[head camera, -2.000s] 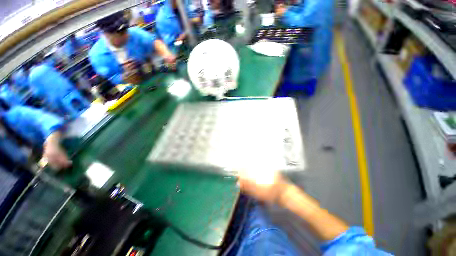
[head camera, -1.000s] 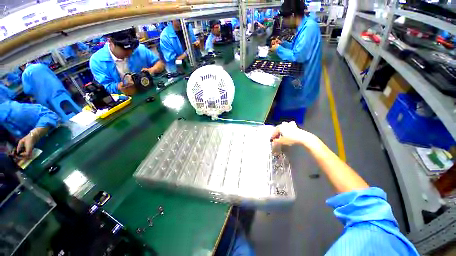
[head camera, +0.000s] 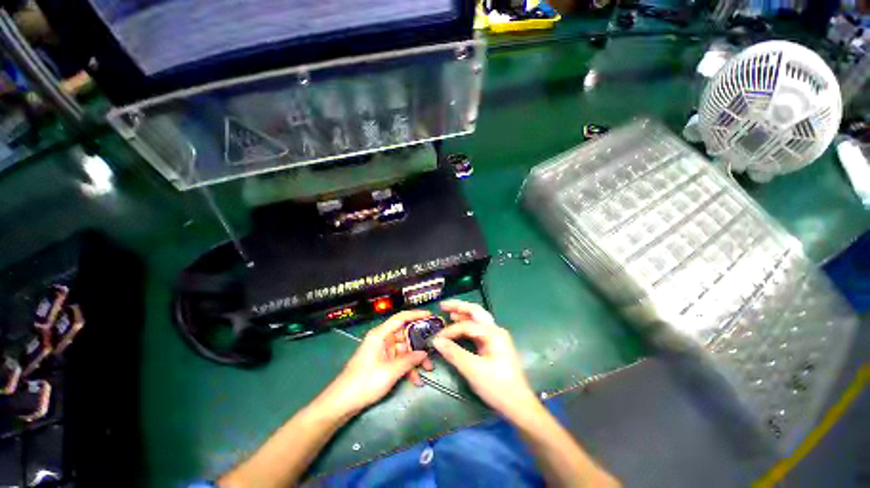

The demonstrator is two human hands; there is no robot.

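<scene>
My left hand (head camera: 383, 362) holds a small dark watch housing (head camera: 423, 332) with a light rim, in front of the black box. My right hand (head camera: 477, 351) has its thumb and fingertips on the housing's right side; whether a small component is between them cannot be told. The black bench fixture (head camera: 367, 250) stands just beyond my hands, with red digits and a lit red switch. A dark part with a coppery edge sits in its nest (head camera: 367, 214). The clear tray stack (head camera: 687, 229) lies at the right, with dark dots in its nearest rows.
A black tray (head camera: 72, 353) with several copper-rimmed housings lies at the left. A black cable (head camera: 215, 334) loops beside the box. A clear guard (head camera: 315, 119) hangs over the box. Small silvery bits (head camera: 515, 255) lie right of it. A white fan (head camera: 771, 107) stands behind the clear trays.
The view has swung left from the clear trays to the black box. My right hand has moved from the tray's right end to the housing. My left hand has come into view holding the housing.
</scene>
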